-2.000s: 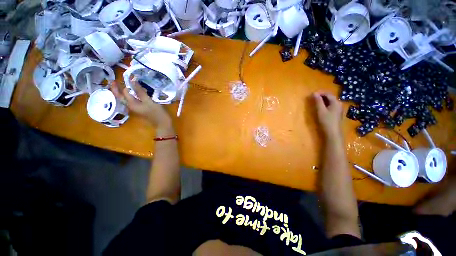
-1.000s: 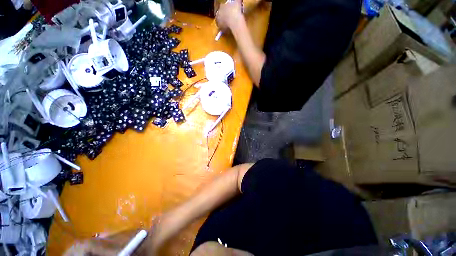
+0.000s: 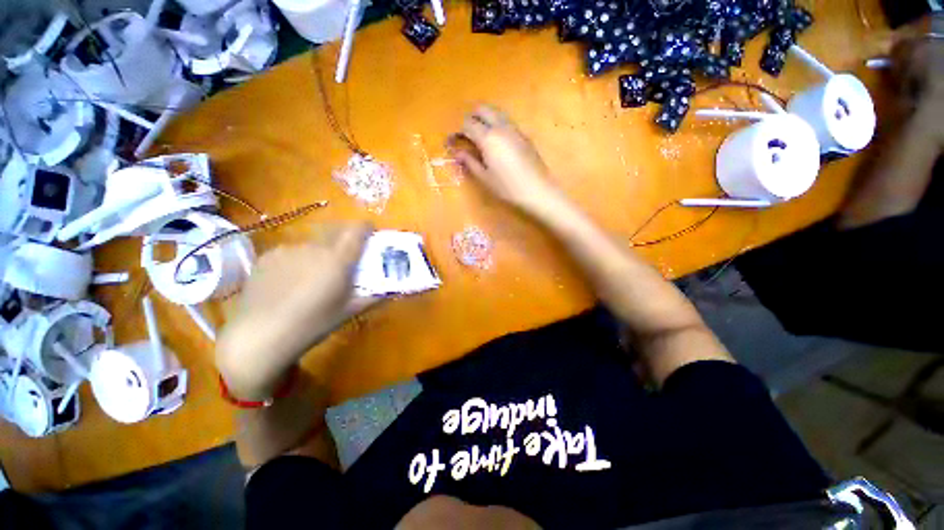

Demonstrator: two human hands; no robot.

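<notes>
My left hand [image 3: 300, 285], with a red string at the wrist, holds a white housing part [image 3: 414, 267] low over the table. A square window with a dark part in it shows on that housing; the rest is hidden behind the hand. My right hand [image 3: 502, 155] is further right and forward, with bent fingers low over the tabletop beside a few small clear pieces [image 3: 443, 171]. Whether its fingertips pinch anything cannot be told. Two heaps of small clear pieces lie near the hands, one [image 3: 364, 179] further forward and one [image 3: 473, 246] between the hands.
White housings with antennas [image 3: 126, 381] crowd the left side. Black square parts [image 3: 662, 47] are piled at the far side. Two round white units [image 3: 768, 157] stand at the right with trailing wires. Another person's arm [image 3: 901, 145] is at the right edge.
The view swung right to the cartons, then back. My left hand has left the housings at the left and now holds one near the middle. My right hand has moved left, towards the clear pieces.
</notes>
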